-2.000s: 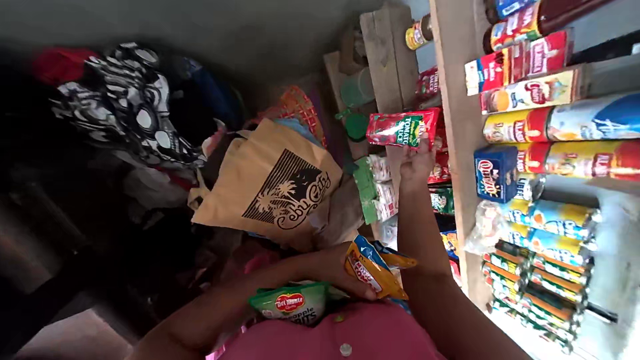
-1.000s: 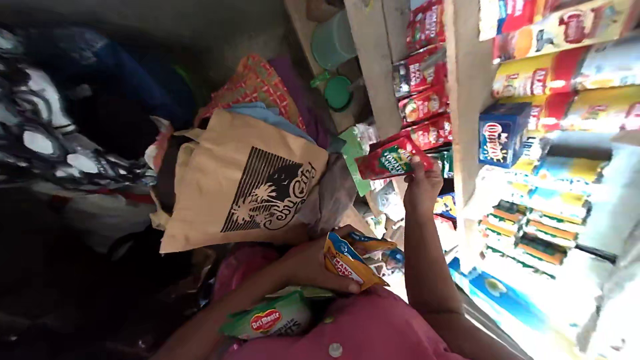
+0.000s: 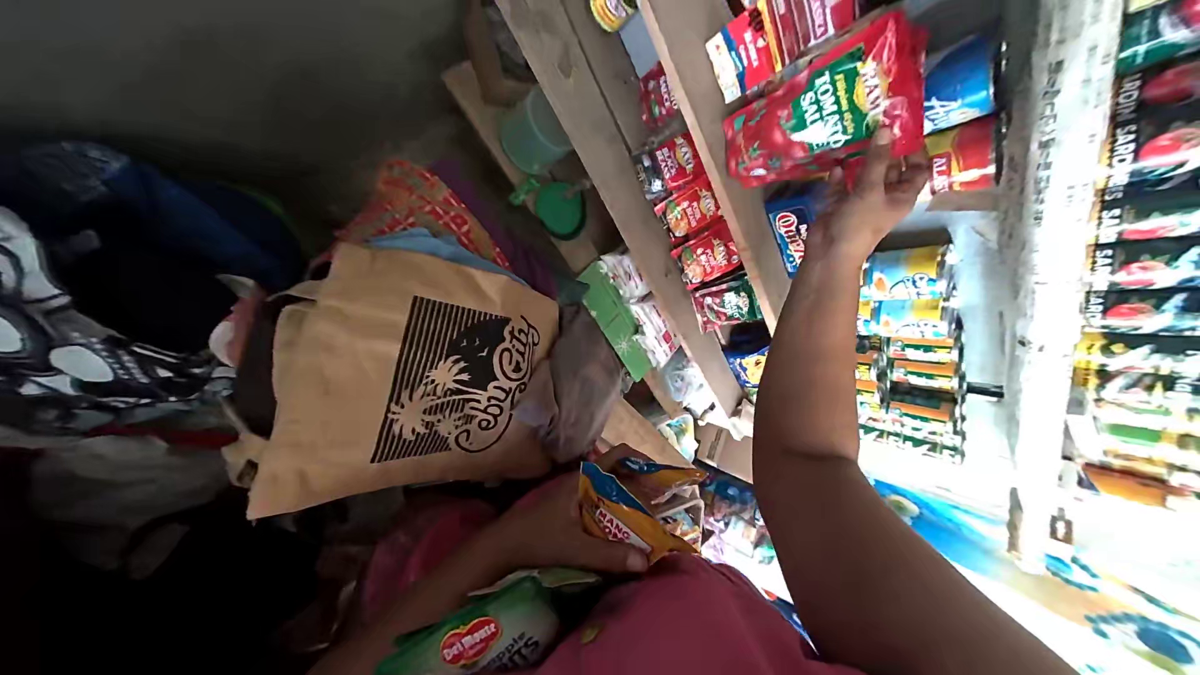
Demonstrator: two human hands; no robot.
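My right hand [image 3: 877, 197] grips a red tomato sauce pouch [image 3: 825, 108] by its edge, held up in front of the upper shelf among cans and packs. Close to my body, my left hand [image 3: 572, 534] is closed on an orange and blue pouch [image 3: 619, 514]. Between my left forearm and my pink shirt rests a green and white Del Monte pineapple pouch [image 3: 497, 633], partly hidden. More red sauce pouches [image 3: 708, 253] stand in a row on the wooden shelf to the left of my right forearm.
Wooden shelf boards [image 3: 619, 169] divide rows of goods. Blue and yellow cans [image 3: 905, 286] stand right of my right forearm, near a white post [image 3: 1050, 281]. A tan cloth bag [image 3: 356, 375] with a palm print lies at left, beside patterned cloth [image 3: 94, 347]. Behind is a green lid [image 3: 560, 209].
My right hand has moved with the tomato sauce pouch from beside the row of red pouches to the upper shelf with cans. My left hand still holds the orange pouch.
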